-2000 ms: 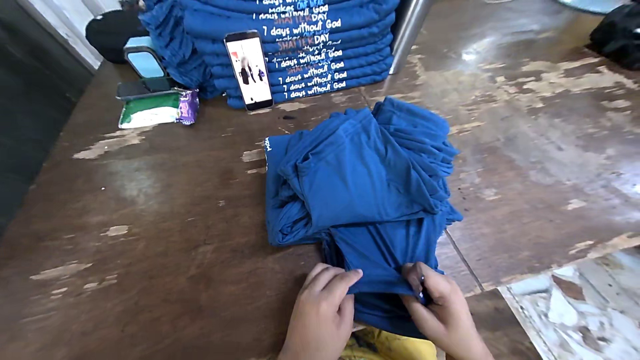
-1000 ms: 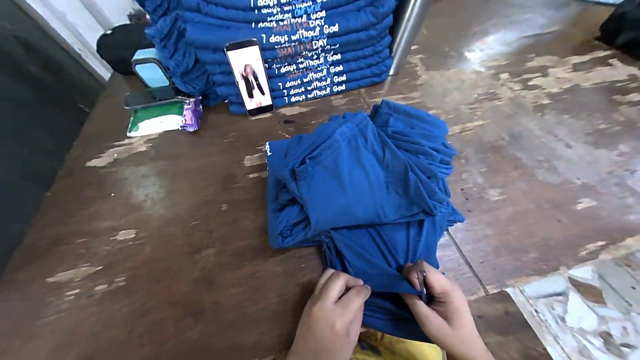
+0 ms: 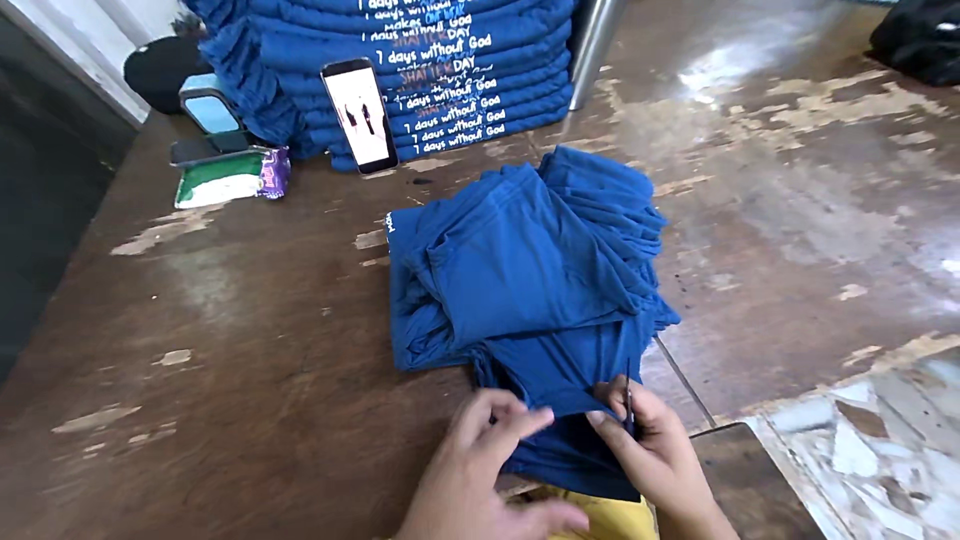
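Observation:
A loose pile of blue fabric garments lies on the wooden table, one part hanging toward me over its near edge. My right hand pinches the edge of that part between thumb and fingers. A small dark pointed metal tool, its kind unclear, sticks up from the same hand. To the left, my left hand has its fingers spread, close to the cloth, with nothing seen in it. Beyond the pile stands a tall stack of folded blue printed shirts.
A smartphone with a lit screen leans on the stack. Left of it are a green and white packet, a phone stand and a black round object. A metal post stands right of the stack; a black item lies far right.
My left hand has come off the cloth and its fingers have spread. My right hand keeps its pinch on the fabric edge, and the pile has stayed in place.

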